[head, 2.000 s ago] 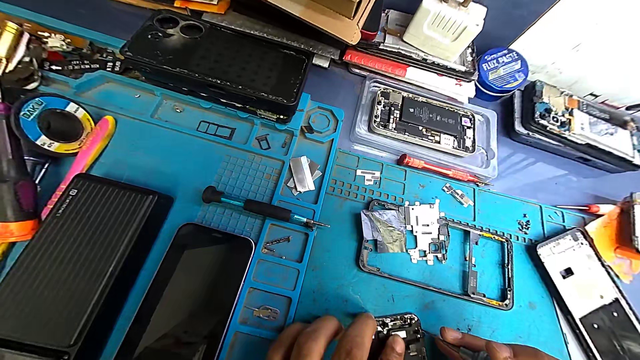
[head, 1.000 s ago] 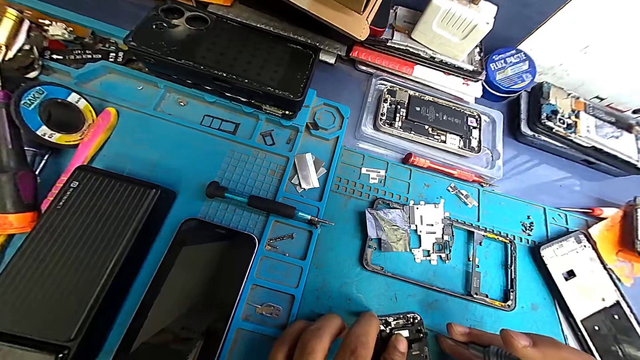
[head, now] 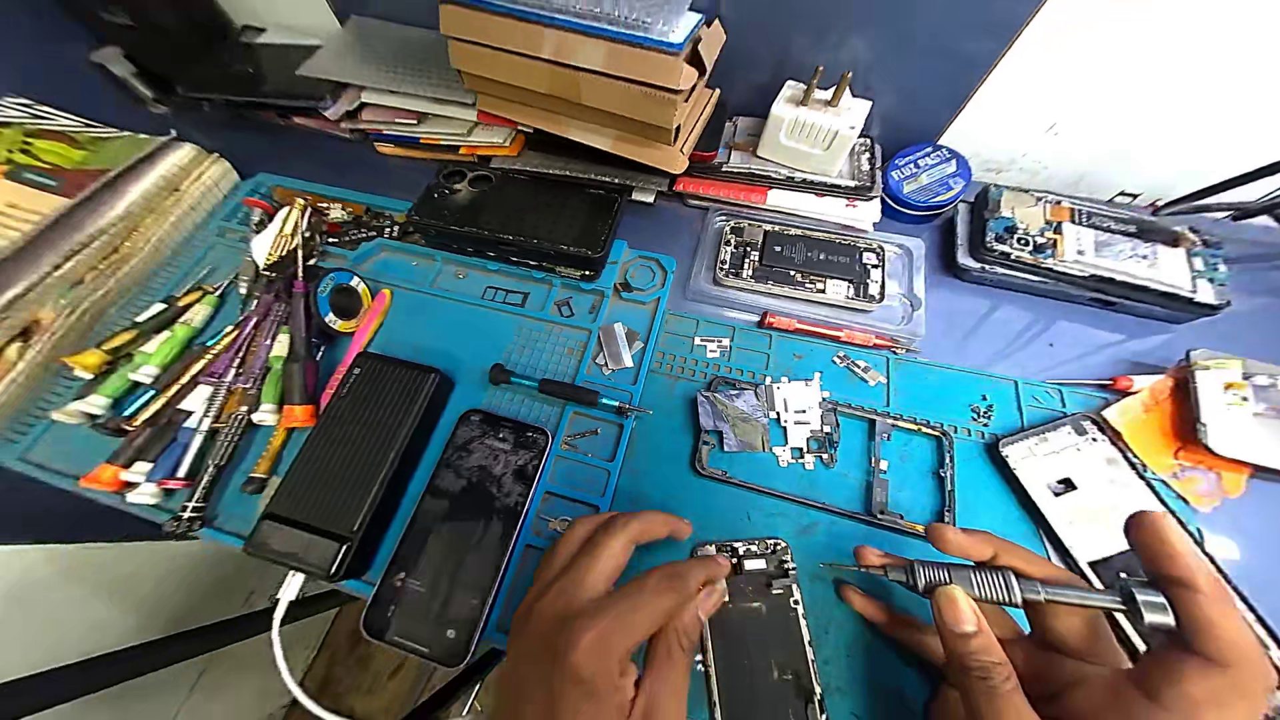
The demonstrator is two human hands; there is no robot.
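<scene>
My left hand rests at the left edge of a phone's display assembly, its finger and thumb tips touching the upper left corner. This part lies on the blue silicone mat with its metal-and-black inner side up; its lower end runs out of view. To its right, my right hand holds a grey metal precision screwdriver between thumb and fingers, tip pointing left, apart from the part. Beyond the hands lies a phone mid-frame with a metal shield plate and a piece of foil on it.
A smartphone and a black power bank lie left, beside many screwdrivers. A blue-black screwdriver and a red one lie farther back. An opened phone sits in a clear tray; a phone housing lies right.
The view has widened and shifted, showing more of both hands. My right hand, at the lower edge before, now shows the screwdriver clearly, with its tip clear of the phone part.
</scene>
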